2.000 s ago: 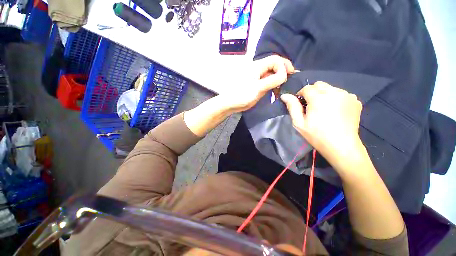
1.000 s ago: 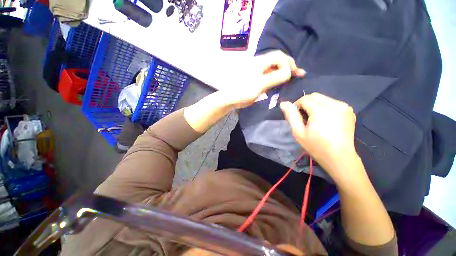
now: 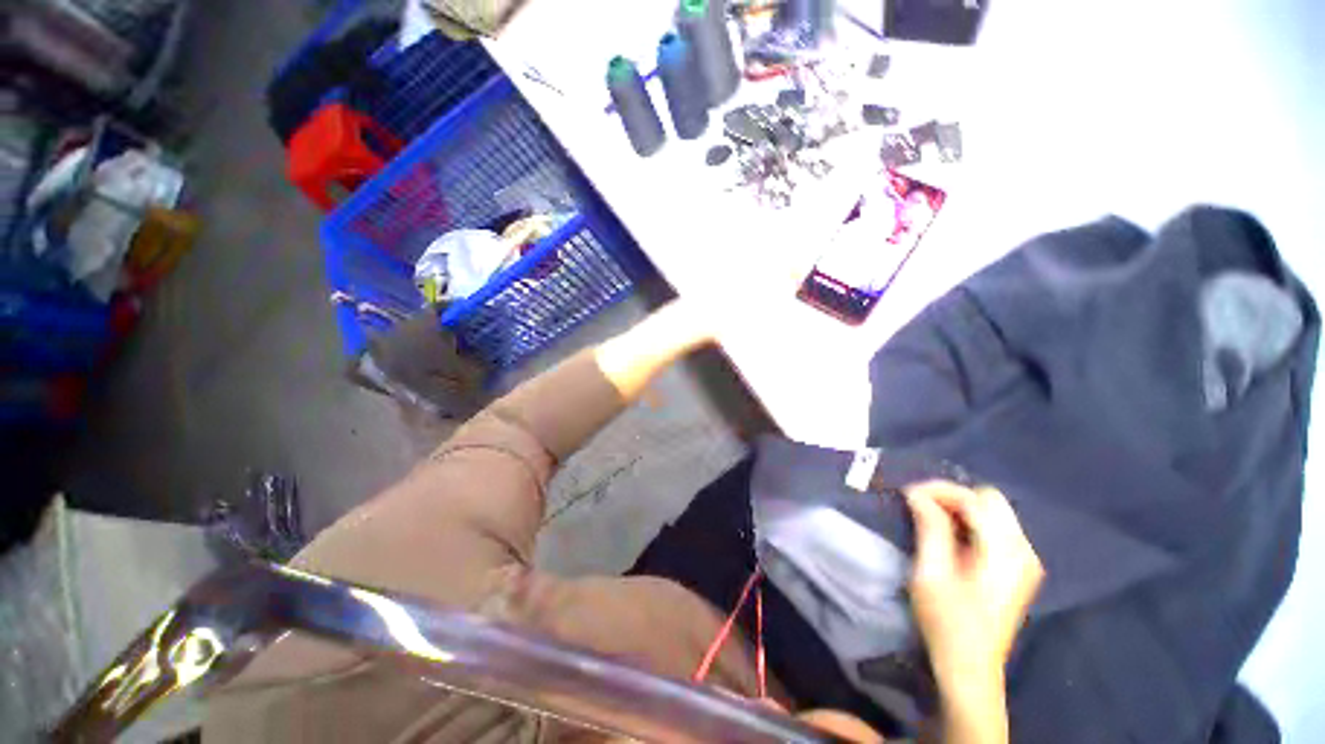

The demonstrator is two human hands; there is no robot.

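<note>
The dark suit jacket [image 3: 1075,393] lies over the table edge and my lap. Its shiny light-grey lining [image 3: 836,567] shows below the front edge, where a small white piece [image 3: 863,468] sits. My right hand [image 3: 977,567] is over the jacket, right of that piece, fingers curled and fingertips close to the cloth; what they hold cannot be made out. My left hand [image 3: 666,346] is off the jacket at the table's near edge. It is blurred and its fingers fade into the bright table. No needle or thread can be made out.
A phone [image 3: 875,244] lies on the white table [image 3: 756,291], beside loose metal clasps [image 3: 778,138] and thread cones [image 3: 683,87]. Blue baskets [image 3: 480,218] and a red plastic object [image 3: 342,153] stand on the floor at left. A red cord [image 3: 730,635] hangs over my brown top.
The view has turned and shifted, showing more of the table. My left hand has left the jacket edge and moved left. My right hand remains at the jacket.
</note>
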